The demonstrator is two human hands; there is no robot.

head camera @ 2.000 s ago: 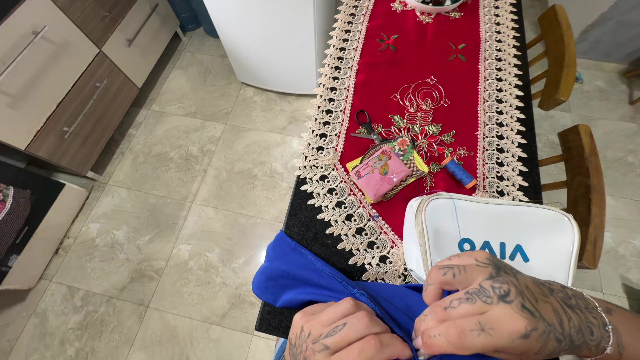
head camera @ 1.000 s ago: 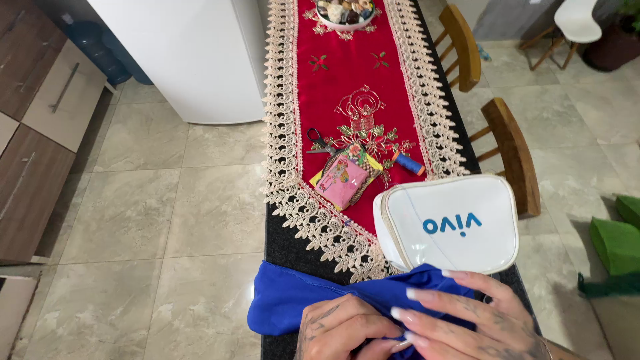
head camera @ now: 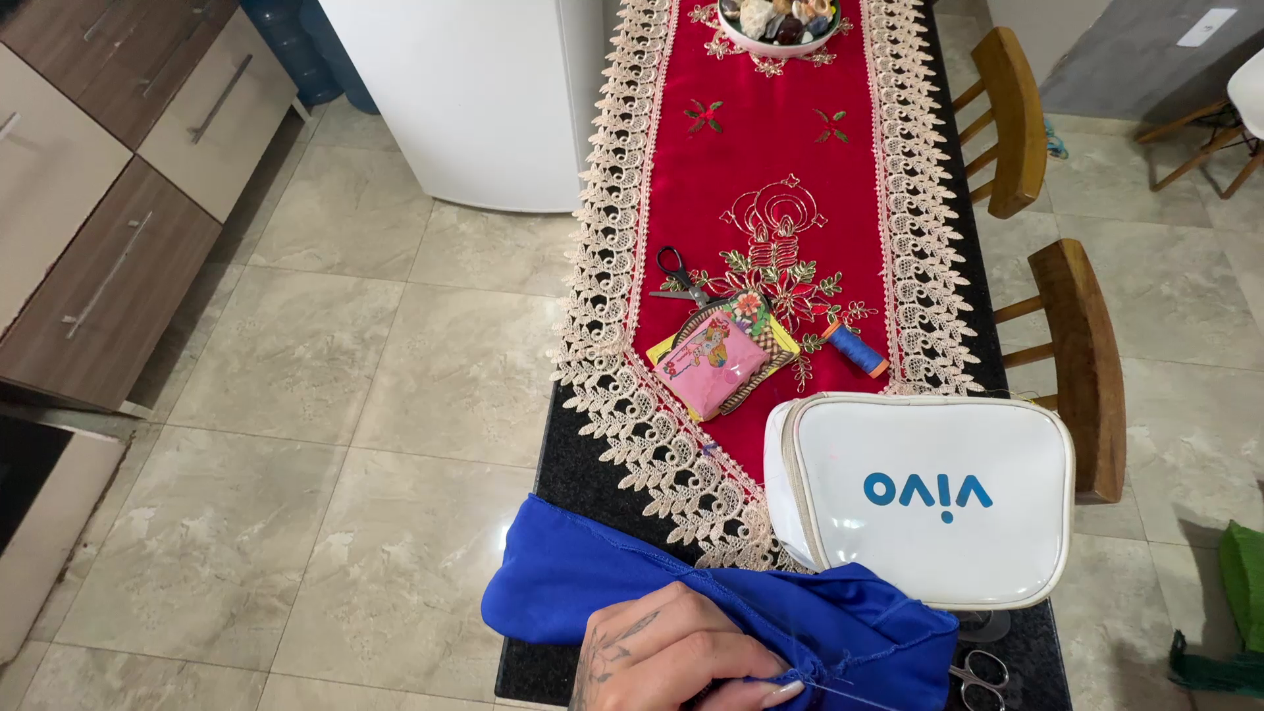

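A blue fabric piece with a stitched seam (head camera: 592, 573) lies over the near edge of the black stone table. My left hand (head camera: 681, 652) pinches it at the seam, at the bottom of the view, where a thin thread runs off to the lower right. My right hand is out of view. Beyond the cloth are a white zipped pouch (head camera: 928, 494), a blue thread spool (head camera: 855, 350), a pink packet (head camera: 713, 365) on a patterned pouch, and black-handled scissors (head camera: 681, 276). Metal scissor handles (head camera: 981, 679) show at the cloth's right.
A red runner with lace edging (head camera: 770, 118) covers much of the table and bears a bowl of stones (head camera: 778, 44). Wooden chairs (head camera: 1076, 375) stand along the right side. A white appliance (head camera: 474, 99) and drawers (head camera: 109, 276) are at the left.
My right hand, on the cloth beside my left hand in both earlier frames, has left the view. My left hand still grips the cloth.
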